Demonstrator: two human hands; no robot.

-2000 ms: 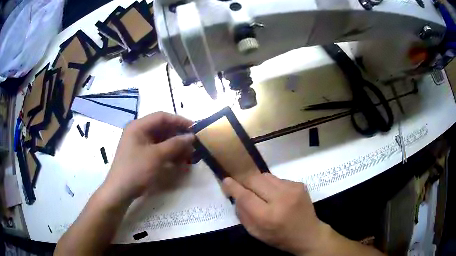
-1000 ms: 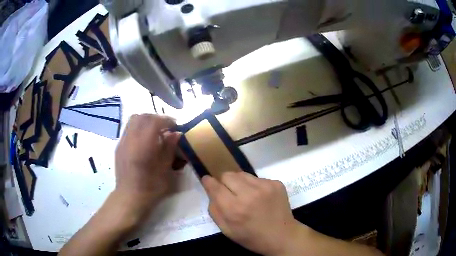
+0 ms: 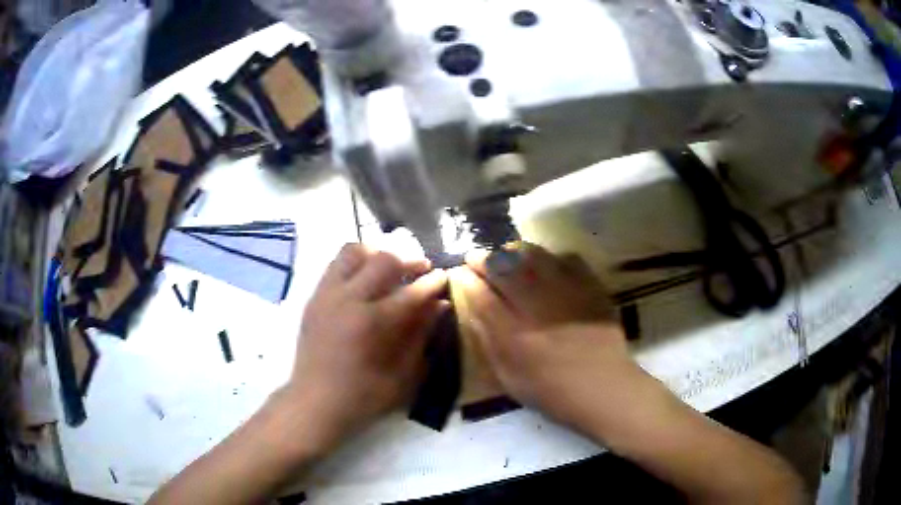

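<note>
The tan panel (image 3: 476,370) with black borders lies on the machine bed, its far end under the machine head (image 3: 583,89) at the needle area. A black strip (image 3: 438,380) runs along its left side, its near end sticking out. My left hand (image 3: 370,325) grips the strip and panel's left edge close to the needle. My right hand (image 3: 543,321) presses on the panel from the right, fingertips near the needle, with a greyish band on a finger. The presser foot and needle are mostly hidden by glare and my fingers.
Fanned strips with grey-blue backs (image 3: 232,258) lie left of the machine. A panel pile (image 3: 148,207) lies far left, with more panels (image 3: 286,94) behind. Black scissors (image 3: 726,256) lie right, beside a long dark bar. A plastic bag (image 3: 74,94) is far left; small black offcuts are scattered about.
The panel has turned more upright in view and its far end is now at the needle. My right hand has moved forward from the near end to beside the needle; my left hand is beside it.
</note>
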